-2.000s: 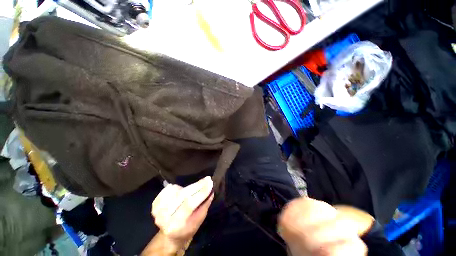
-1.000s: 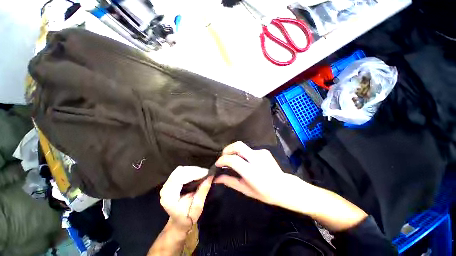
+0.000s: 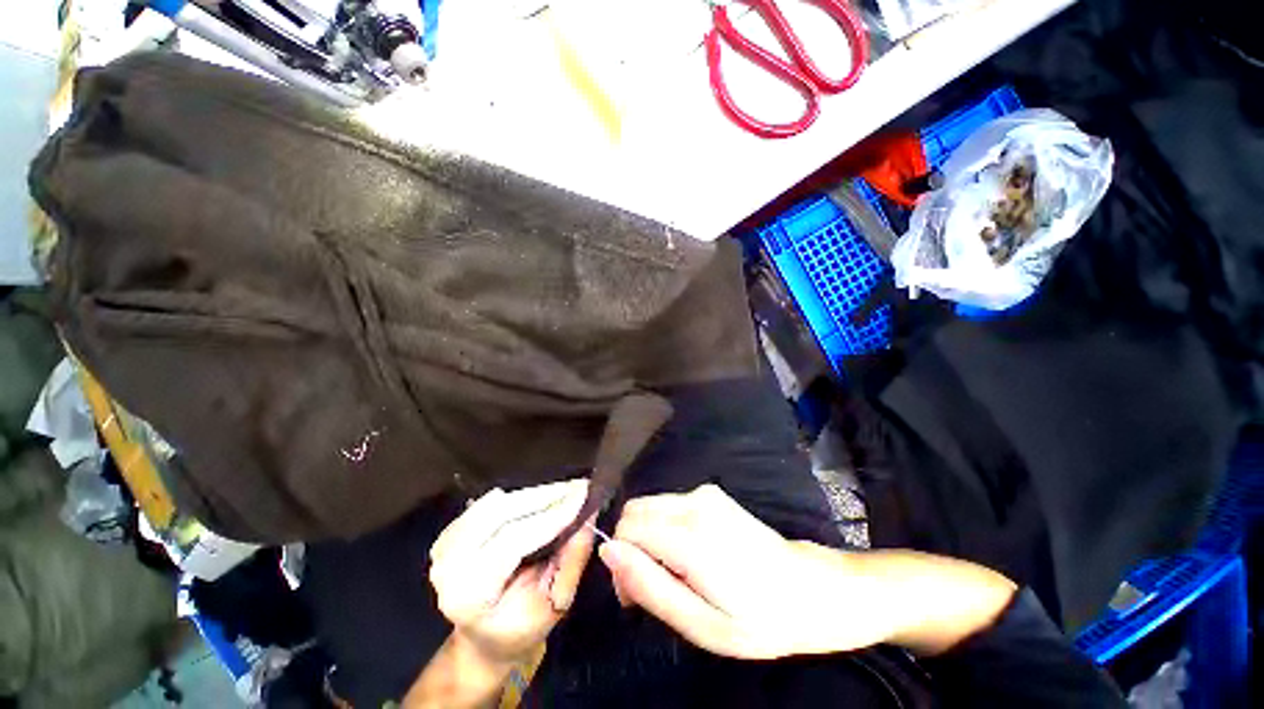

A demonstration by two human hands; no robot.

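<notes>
A dark brown-grey garment [image 3: 264, 319] lies over the edge of the white table and down its front. A narrow fabric tab [image 3: 628, 441] of the same cloth runs from it down into my left hand [image 3: 506, 571], which pinches it between thumb and fingers. My right hand [image 3: 721, 571] is close beside it, thumb and forefinger pinched on a needle [image 3: 598, 532], a thin pale glint that reaches the tab's edge. No thread can be made out. The tab's lower end is partly hidden by my left fingers.
Red-handled scissors [image 3: 785, 72] lie on the white table [image 3: 513, 125]. Metal machine parts [image 3: 381, 42] are at the top left. At the right, an open plastic bag of small brown pieces [image 3: 1009, 208] sits on a blue crate [image 3: 832, 263], with black fabric [image 3: 1026, 416] below it.
My right hand has drawn back slightly to the right and down from the tab, uncovering its upper part and the needle. My left hand still holds the tab, slightly lower and further left.
</notes>
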